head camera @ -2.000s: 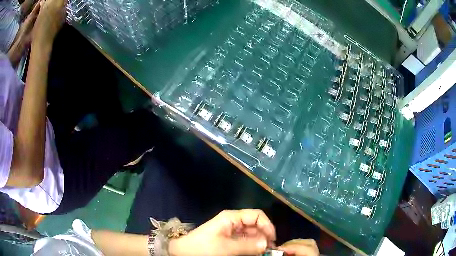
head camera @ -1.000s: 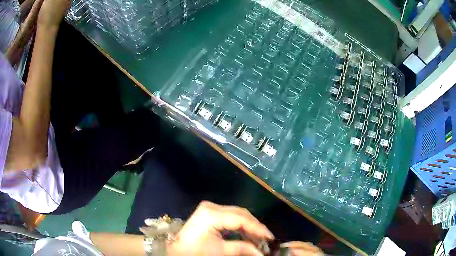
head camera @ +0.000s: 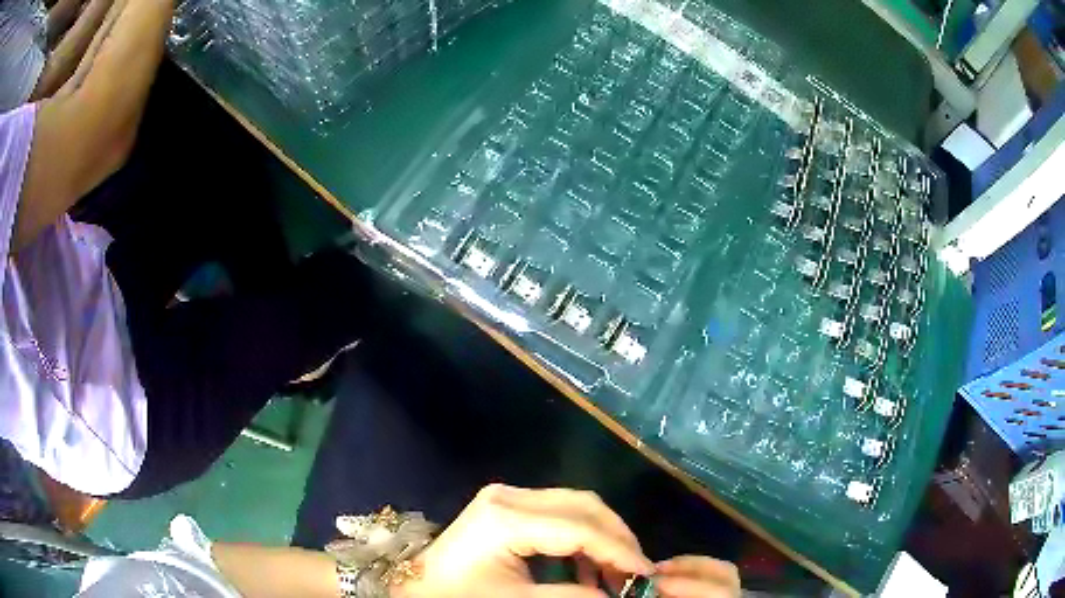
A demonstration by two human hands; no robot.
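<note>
A small electronic module (head camera: 637, 586) shows at the bottom edge, between the fingertips of both hands, off the bench edge. My left hand (head camera: 526, 549) holds it with curled fingers, a bracelet at the wrist. My right hand (head camera: 697, 577) is cut off by the bottom edge; only its fingers show, pinching the module's other side. The left-hand blister tray (head camera: 607, 175) has several modules (head camera: 573, 310) along its near edge. The right-hand blister tray (head camera: 747, 397) holds many modules (head camera: 858, 280) in columns at its right side.
Stacked clear blister trays (head camera: 315, 58) stand at the far left of the green bench (head camera: 315, 146). A person's arm (head camera: 99, 111) and lilac sleeve are at the left. A white frame post (head camera: 1010, 199) and blue basket (head camera: 1016, 315) stand at the right. A small white block (head camera: 909, 578) is at the near right corner.
My hands stay low at the bottom edge; their fingers have shifted around the module, whose edge shows again after being mostly hidden. The neighbouring person's arm has moved and bent. The trays look unchanged.
</note>
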